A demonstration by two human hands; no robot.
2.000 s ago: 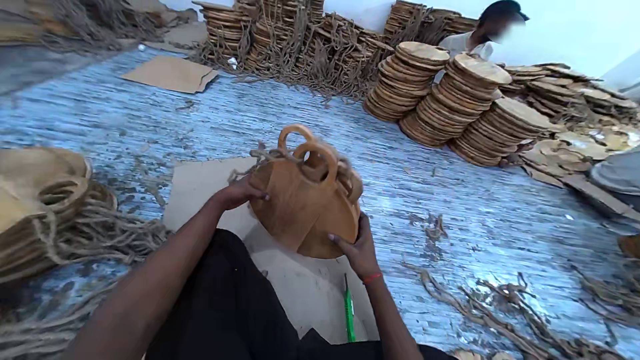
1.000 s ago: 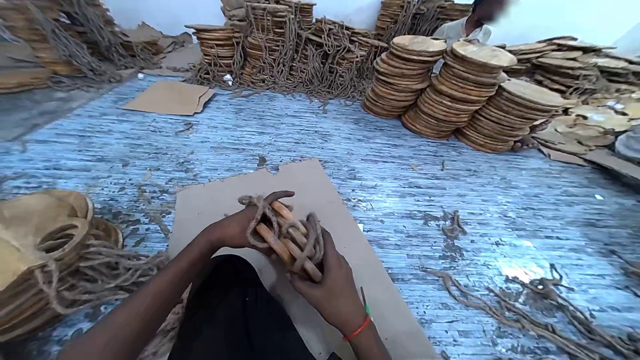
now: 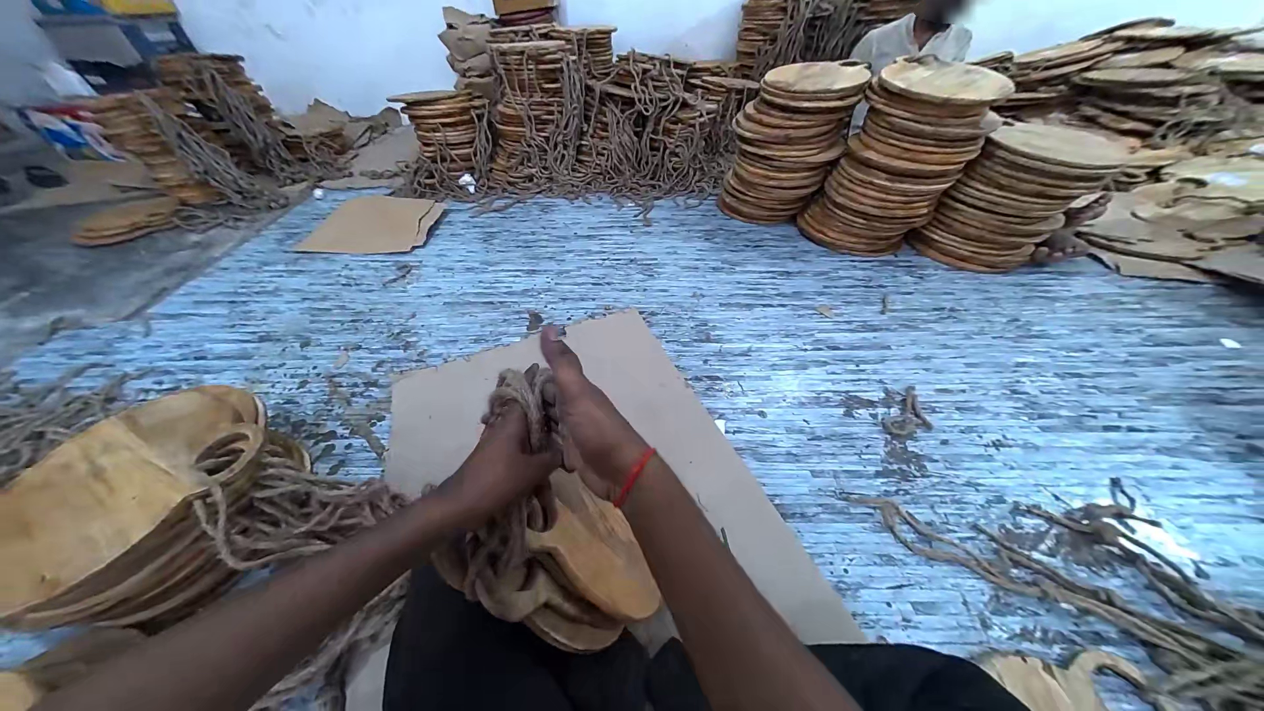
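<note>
My left hand (image 3: 504,454) is closed around a bundle of jute rope (image 3: 523,400), low in the middle of the head view. Against the rope's right side lies my right hand (image 3: 592,420), its thumb pointing up and a red thread at the wrist; whether its fingers grip the rope is hidden. Below both hands, several round wooden boards with ring handles (image 3: 597,553) rest at my lap, with rope looped about them. Under them a cardboard sheet (image 3: 681,425) lies on the floor.
To the left is a stack of wooden boards (image 3: 109,494) with tangled rope (image 3: 316,509). Tall stacks of round boards (image 3: 869,158) stand at the back right, a person (image 3: 913,39) behind them. Loose rope (image 3: 1027,573) lies on the right floor. A cardboard piece (image 3: 370,225) is farther back.
The boards have gone from between my hands, held up, to low at my lap. My left hand has closed on the rope. The view has shifted to show more of the left back.
</note>
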